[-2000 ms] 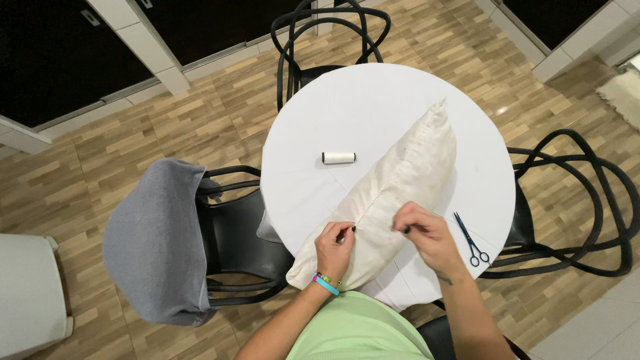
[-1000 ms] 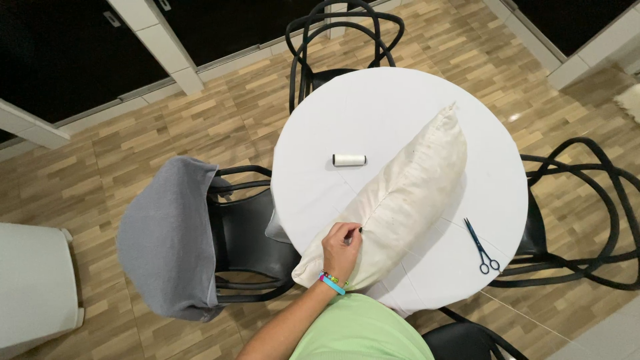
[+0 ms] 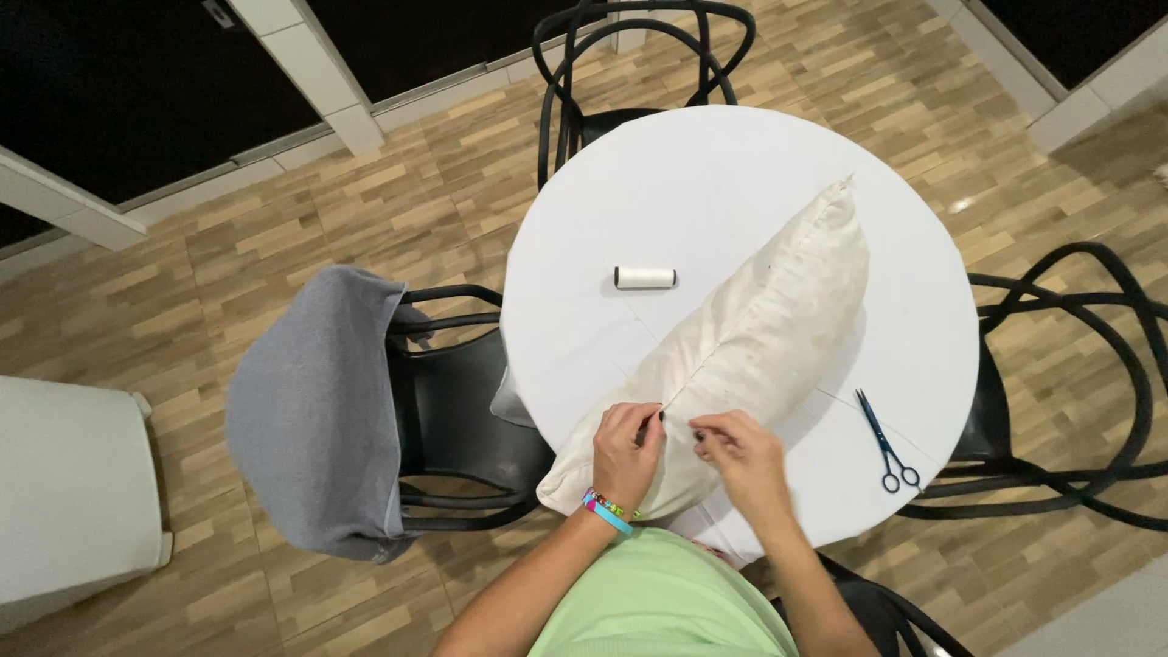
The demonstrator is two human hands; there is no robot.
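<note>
A cream fabric pillow [image 3: 757,338] lies diagonally on the round table, a seam running along its upper face. My left hand [image 3: 628,449] pinches the fabric at that seam, near the pillow's lower end. Just to its right, my right hand [image 3: 741,453] is over the pillow with thumb and fingertips drawn together; whether a needle or thread is between them is too small to tell. A spool of white thread [image 3: 646,277] lies on its side left of the pillow. Dark scissors [image 3: 885,442] rest near the table's right edge, blades nearly together.
The round table [image 3: 584,210] has a white cover. Black chairs stand around it: one beyond [image 3: 639,27], one at right [image 3: 1122,365], one at left [image 3: 465,411] with a grey cloth [image 3: 310,411] over its back, and one partly hidden near my body. A white cabinet-like object [image 3: 73,493] stands far left.
My right hand, out of view one second ago, is back over the pillow beside my left hand. My left hand remains at the seam.
</note>
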